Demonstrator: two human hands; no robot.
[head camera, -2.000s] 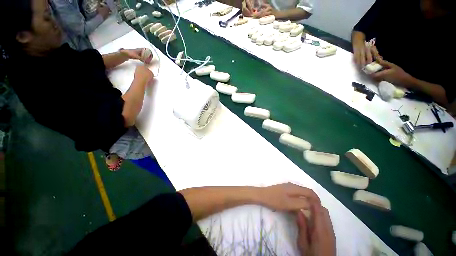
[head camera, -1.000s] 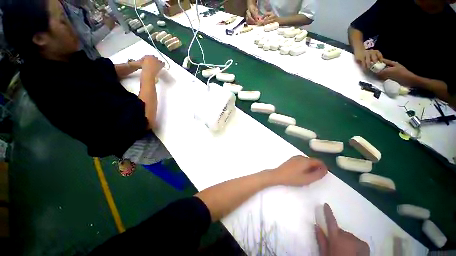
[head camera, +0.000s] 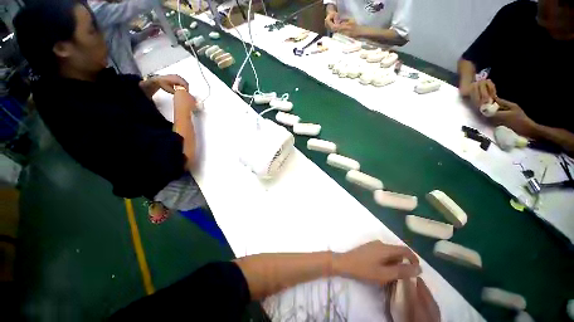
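Observation:
My left hand (head camera: 377, 263) reaches in from the lower left over the white bench, its fingertips at the upper end of a pale plastic housing unit (head camera: 408, 274). My right hand (head camera: 423, 303) is at the bottom edge, partly cut off, with its fingers around the same unit. The two hands meet there and hide most of the unit, so its exact shape is hard to see. More off-white housing units (head camera: 395, 200) lie in a slanting row on the green conveyor belt (head camera: 377, 138) beyond my hands.
A white fan (head camera: 270, 154) stands on the white bench (head camera: 252, 214) ahead, with a looped white cable (head camera: 252, 63) above. Thin dark strands show by my left forearm. A person sits at the left; two work opposite, near heaped units (head camera: 362, 72) and a silver-headed tool (head camera: 534, 185).
My hands were apart one second ago, the right holding a pale piece. They are now together, my left fingers at the piece. The view has shifted slightly.

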